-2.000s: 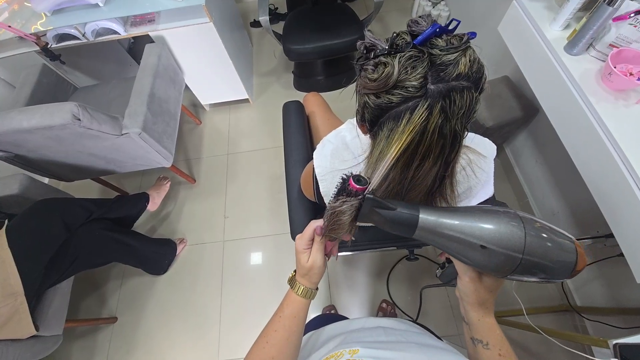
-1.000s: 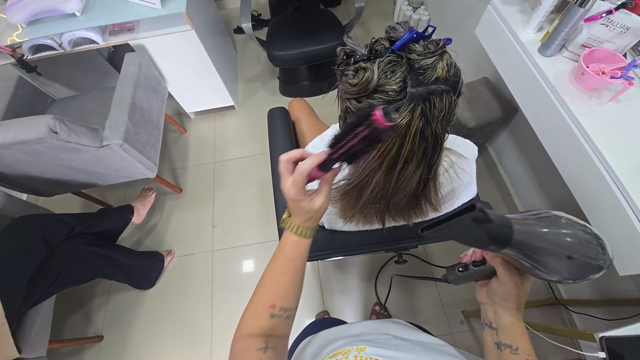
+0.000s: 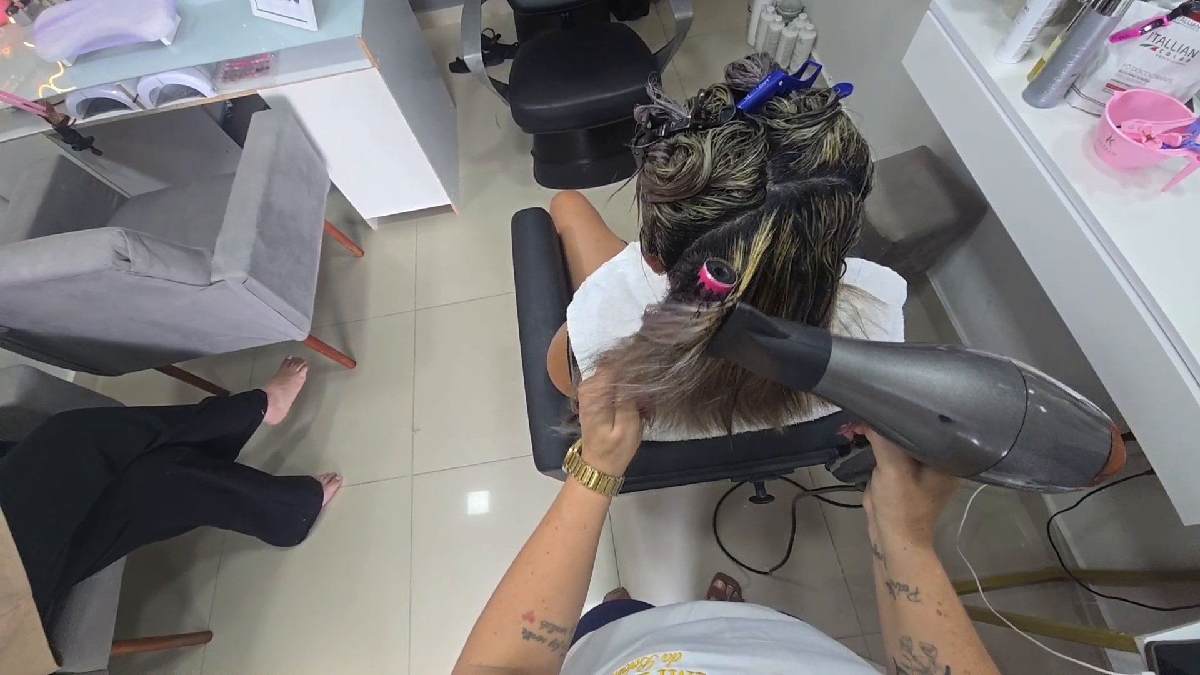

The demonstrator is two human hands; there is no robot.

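My left hand is closed on the round hair brush, whose handle is mostly hidden by hair; its pink-rimmed tip points up at the lower back of the head. A streaked lock lies over the brush. My right hand grips the handle of a grey hair dryer, its black nozzle close beside the brush and the lock. The seated person's hair is parted, with upper sections twisted up under a blue hair clip. A white towel covers the shoulders.
A black salon chair holds the seated person; another stands beyond. At right, a white counter bears a pink bowl and bottles. Someone's legs and a grey armchair are at left. Cables hang below.
A second ago the brush was raised across the hair and the dryer was lower and farther right. Now the brush is under a lock, and the nozzle has moved left to it.
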